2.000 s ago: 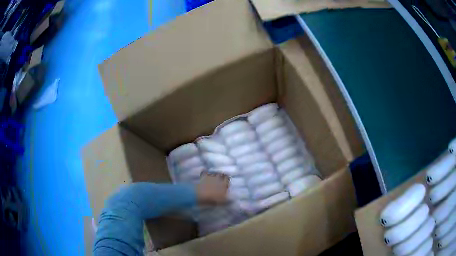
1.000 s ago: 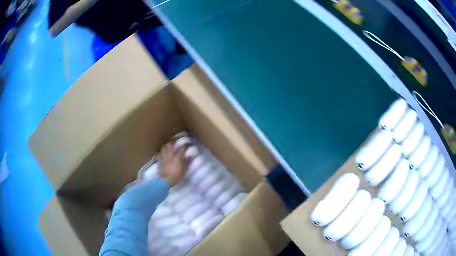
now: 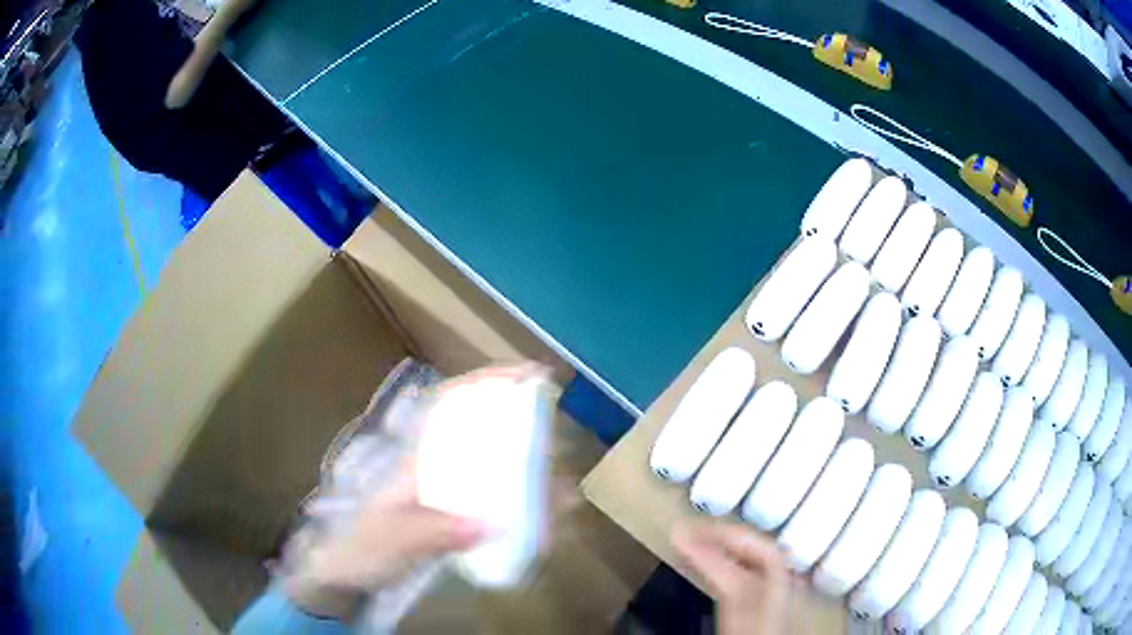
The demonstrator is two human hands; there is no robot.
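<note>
My left hand (image 3: 379, 540) is closed on a white plastic housing shell (image 3: 482, 465), blurred, above the open carton (image 3: 205, 360); it may be more than one shell. Inside the carton, whitish shells in film show blurred behind the hand. My right hand (image 3: 735, 573) is at the bottom, blurred, over the near edge of the cardboard sheet (image 3: 633, 478), beside the front row of shells. It shows no shell in it, but its grip is partly cut off. White shells (image 3: 705, 413) stand in close rows on the sheet.
The green worktop (image 3: 583, 186) with a pale edge lies beyond the carton. Yellow components (image 3: 997, 189) with white wire loops lie along the dark line at the upper right. Part of a person, with a forearm (image 3: 199, 56), is at the upper left. Blue floor shows at left.
The view has swung right. My left hand has risen from the carton's layer of shells with a white shell in it. My right hand has come into view at the bottom.
</note>
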